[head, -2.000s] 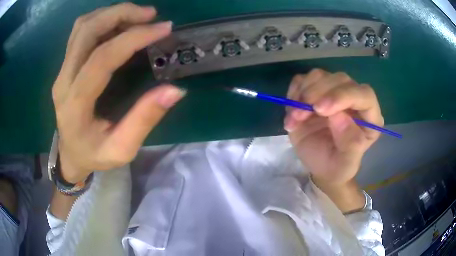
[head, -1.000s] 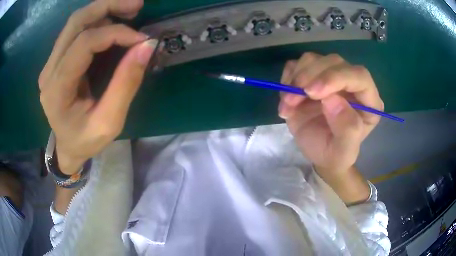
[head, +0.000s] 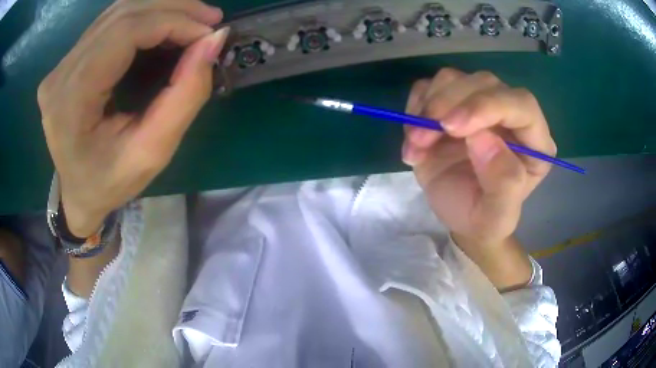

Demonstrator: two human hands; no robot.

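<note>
A long grey-brown metal block (head: 331, 63) lies on the green bench top, with a row of several dark round inserts. My left hand (head: 122, 108) is over its left end, thumb and fingertips close together and hiding part of that end; whether they grip it is unclear. My right hand (head: 485, 154) holds a thin blue brush (head: 388, 115) below the block. Its silver ferrule and dark tip point left and stay apart from the inserts.
The green bench top (head: 302, 147) has its near edge just in front of my white clothing. A grey floor with a yellow line (head: 575, 244) shows at the right. Part of another person (head: 21, 309) is at the lower left.
My left thumb and fingers have come closer together at the block's left end, and the hand has moved left. The block and brush appear higher in the view. My right hand keeps its hold.
</note>
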